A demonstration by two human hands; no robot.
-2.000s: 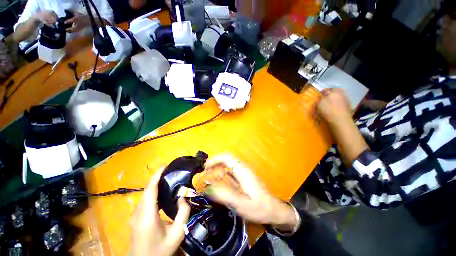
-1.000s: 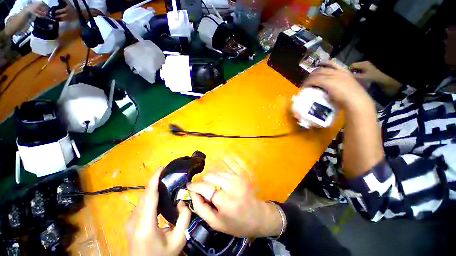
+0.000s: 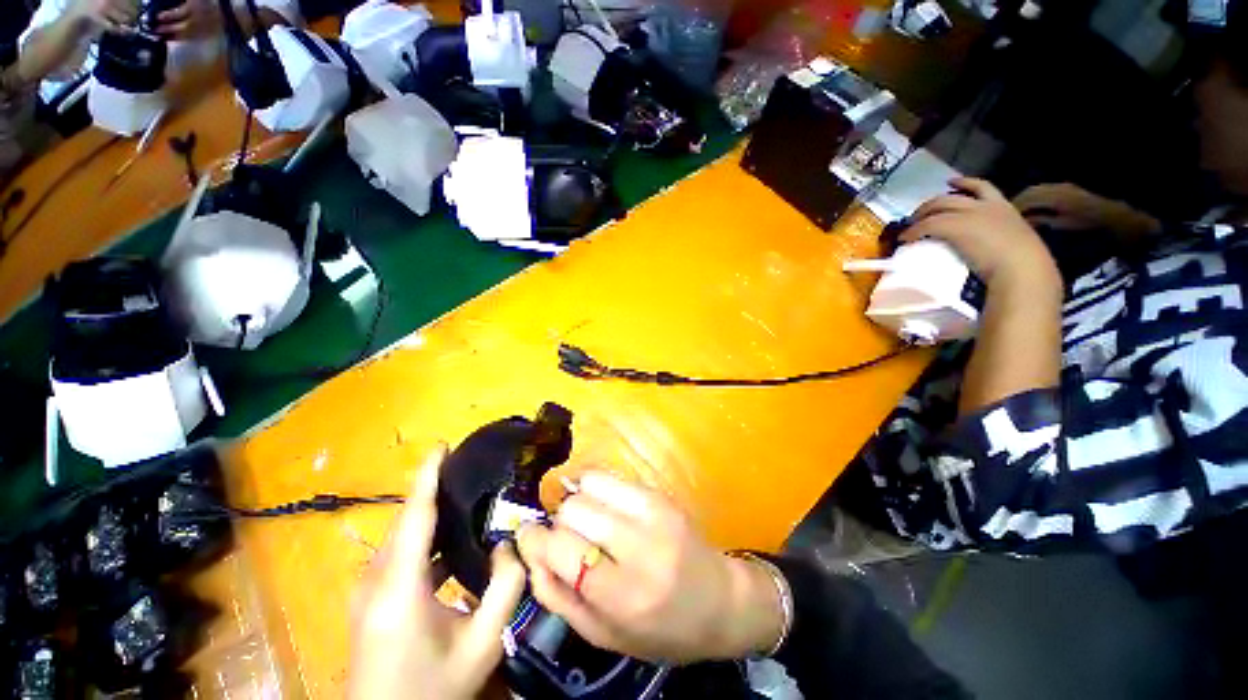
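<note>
My left hand (image 3: 435,622) holds the black rounded camera front module (image 3: 479,479) by its left edge, thumb near the pale connector area (image 3: 512,517). My right hand (image 3: 616,561) has thumb and fingers pinched together at that connector area; what lies between the fingertips is too small to tell. The open black camera body (image 3: 568,656) sits just below the module, partly hidden under my right hand, with thin wires at its rim. A black tail cable (image 3: 322,506) runs left from behind my left hand.
Trays of black modules (image 3: 110,574) lie at lower left. White cameras (image 3: 240,280) stand on the green mat (image 3: 411,280). At right, a neighbour's hand (image 3: 992,233) holds a white camera (image 3: 927,290), its cable (image 3: 739,380) across the orange bench. A black box device (image 3: 808,144) stands behind.
The neighbour took a white camera from the mat's edge to the right, dragging its cable. My right hand moved in to the module's connector and stays there, now covering more of the body.
</note>
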